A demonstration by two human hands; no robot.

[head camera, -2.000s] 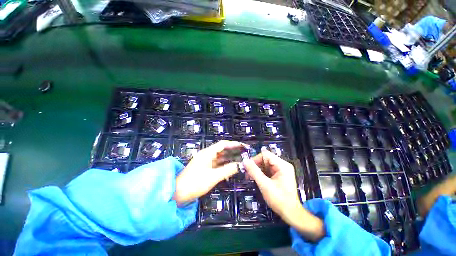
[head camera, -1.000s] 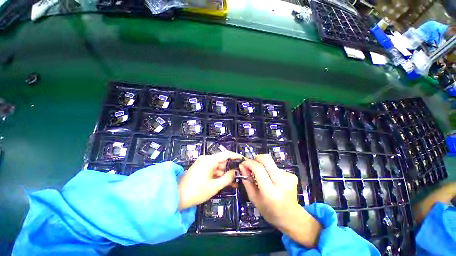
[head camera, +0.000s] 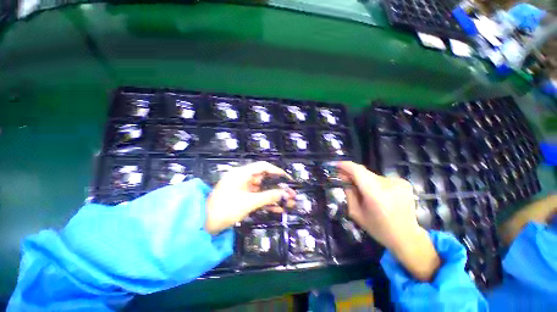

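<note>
The glossy black blister tray [head camera: 278,266] lies in front of me, its pockets holding dark modules with silvery patches. My left hand [head camera: 250,194] is over the tray's middle, fingers curled around a dark electronic module [head camera: 275,181] that is partly hidden by the fingers. My right hand [head camera: 372,198] is apart from it, over the tray's right side, with thumb and fingertips close together. The picture is blurred, and I cannot tell whether the right fingertips hold something small.
A second black tray stack [head camera: 397,152] stands right of the tray, with another ridged tray [head camera: 510,140] beyond it. More black trays [head camera: 421,17] and white labels [head camera: 431,41] are at the back right. Another person's blue sleeve [head camera: 537,262] and forearm enter at the right edge.
My right hand has moved away from the module to the right. My left hand still holds the module at nearly the same place. The view has shifted, and the yellow bin has left the picture.
</note>
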